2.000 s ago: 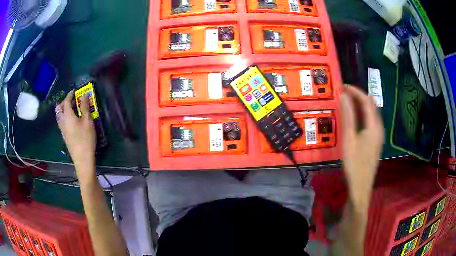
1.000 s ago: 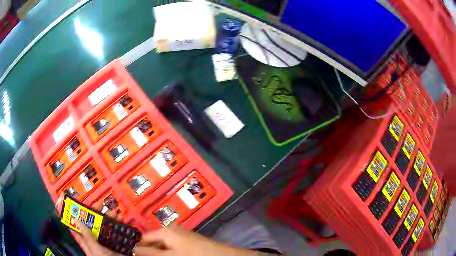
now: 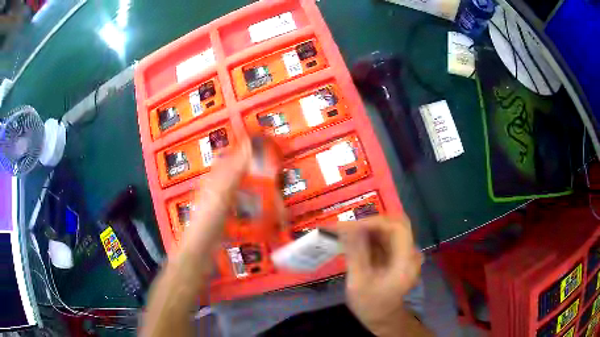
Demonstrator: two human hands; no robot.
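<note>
A phone (image 3: 253, 197) shows its orange back above the tray, blurred. My left hand (image 3: 204, 214), also blurred, holds it. My right hand (image 3: 385, 263) pinches a pale grey-white block (image 3: 306, 251), perhaps a battery, just right of the phone and over the tray's near part. The red-orange foam tray (image 3: 230, 82) is tilted in view. Orange phone backs (image 3: 187, 108) lie in its pockets. The two far pockets hold only white labels (image 3: 273, 27). My hands and the phone hide part of the near pockets.
Another phone with a yellow screen (image 3: 113, 247) lies left of the tray. A black scanner (image 3: 391, 95) lies right of it, beside a white label block (image 3: 441, 130). A small fan (image 3: 23, 139), a green-edged mat (image 3: 520, 138) and a red tray stack (image 3: 520, 283) stand around.
The held phone now shows its orange back instead of its keypad front. The grey-white block has appeared in my right hand. The view has swung back left over the tray.
</note>
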